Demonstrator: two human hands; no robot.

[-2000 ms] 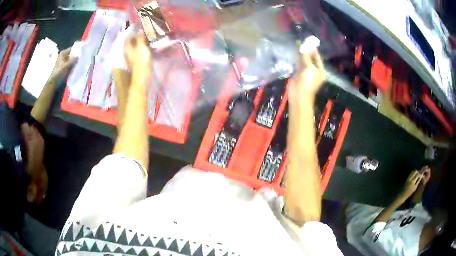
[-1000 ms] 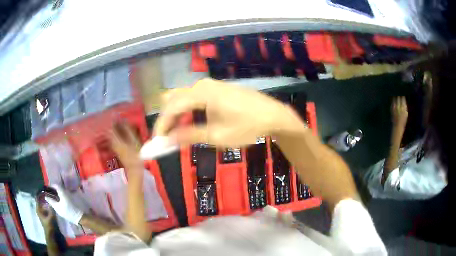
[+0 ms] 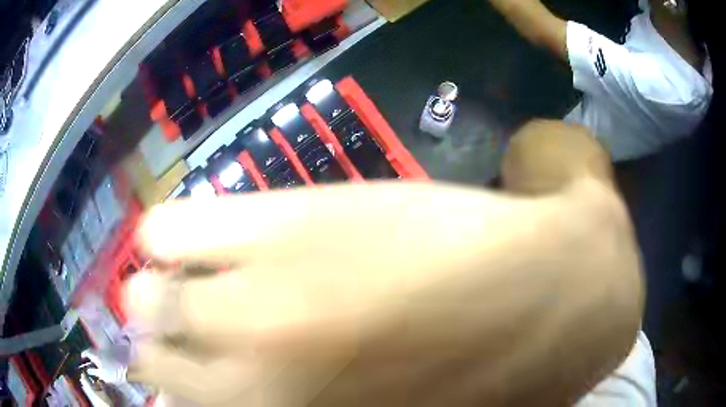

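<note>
My right hand [image 3: 382,278] is very large and blurred close to the camera. It comes in from the right with its fingers pointing left, and whether it holds anything cannot be told. My left hand is not in view. Behind my right hand lies a red tray [image 3: 384,131] with several black phones [image 3: 320,155] in its slots, their far ends shining with light. The hand hides the near part of the tray. A small whitish bottle with a shiny round top [image 3: 438,113] stands right of the tray on the dark green mat.
Red trays with black phones [image 3: 231,75] stand on the ledge behind. A long white shelf [image 3: 95,87] curves along the upper left. Pale sleeves [image 3: 99,207] and red tray parts are blurred at left. A person in a white shirt [image 3: 629,95] is at upper right.
The view has turned, so the tray and bottle sit higher and further left. My right hand has come much closer to the camera. The white piece it pinched before no longer shows.
</note>
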